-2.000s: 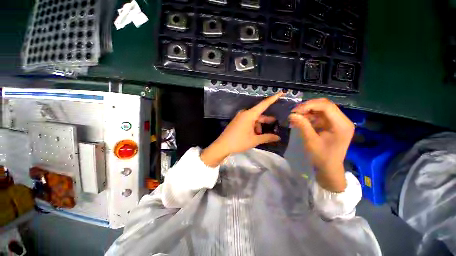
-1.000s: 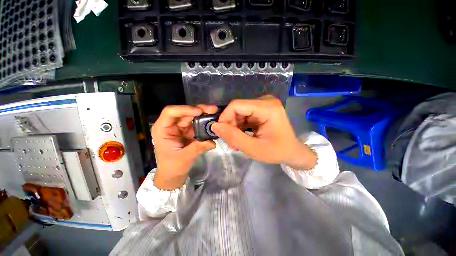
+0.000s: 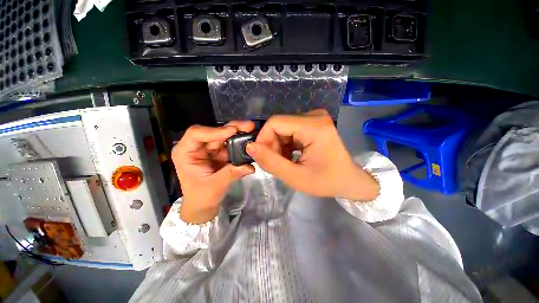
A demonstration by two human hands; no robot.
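Observation:
A small black rounded-square housing (image 3: pixel 236 150) is held in front of my chest. My left hand (image 3: pixel 204 165) grips it by its edges with fingers and thumb. My right hand (image 3: pixel 304 154) is against its round centre, with the thumb and fingertips touching the ring area. Whether a small round part is under my right fingertips cannot be told. The clear ring tray (image 3: pixel 275 97) hangs over the bench edge just beyond my hands, with a row of dark-ringed pockets along its far side.
The large black blister tray (image 3: pixel 307 56) lies on the green bench (image 3: pixel 467 53), with silver-faced parts on its left. Spare ring trays (image 3: pixel 29 47) are at far left. The white machine (image 3: pixel 121 225) with a red knob (image 3: pixel 127 179) stands left. A blue stool (image 3: pixel 422 142) and another person's sleeve are right.
Since two seconds ago my hands have come together on the black housing, and the view has shifted. Over the last second my hands have stayed nearly still, right thumb at the housing's centre.

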